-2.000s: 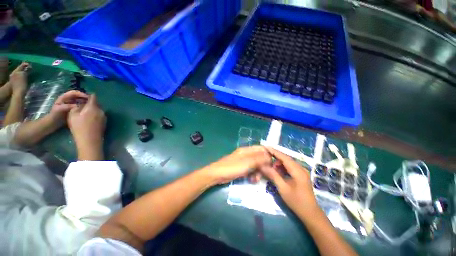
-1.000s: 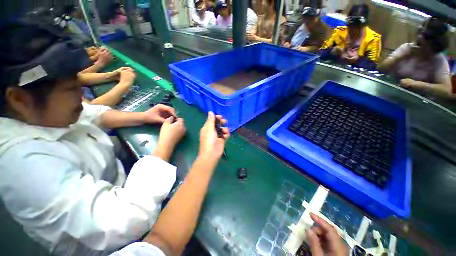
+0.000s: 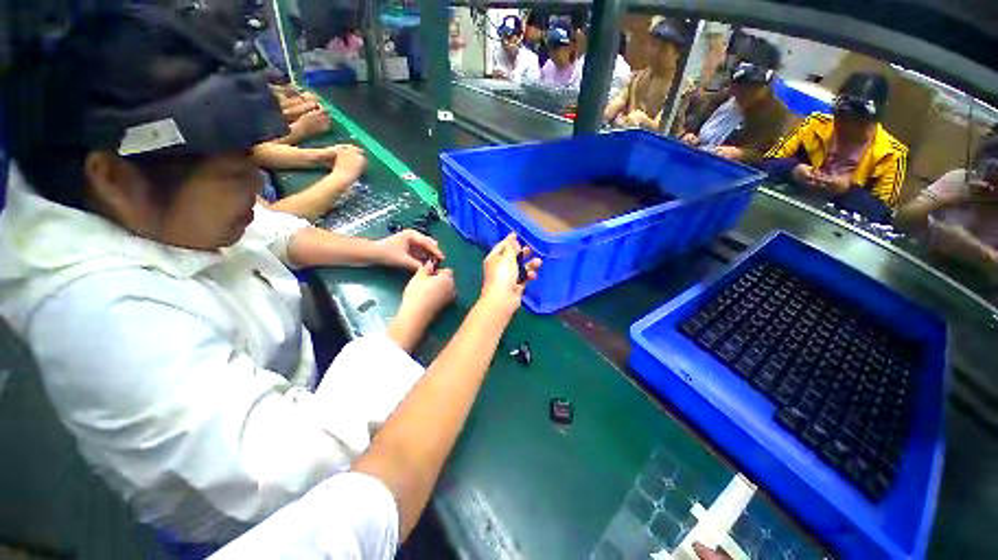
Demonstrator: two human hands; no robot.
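My left hand (image 3: pixel 509 273) is raised beside the near corner of the deep blue crate (image 3: pixel 569 254), its fingers closed on a small black unit (image 3: pixel 522 266). Of my right hand (image 3: pixel 709 552) only a fingertip or two shows at the bottom edge, by the cream tape; its grip is cut off. One black square unit (image 3: pixel 560 410) lies on the green bench (image 3: pixel 498 438), and small black pieces (image 3: pixel 522 352) lie nearer my left hand. The clear sheet (image 3: pixel 657 498) with cream tape (image 3: pixel 722 511) is at the bottom right, partly out of view.
The shallow blue tray (image 3: pixel 657 348), holding rows of black units (image 3: pixel 815 366), is at the right. A person in white (image 3: pixel 208 361) sits close at my left, working with both hands near my left forearm. Other people sit across the line. A green post (image 3: pixel 592 82) stands behind the crate.
The view has shifted, so the bench things appear lower and my right hand is nearly out of the picture. My left hand, apart from the right since the earliest frame, still holds a black unit.
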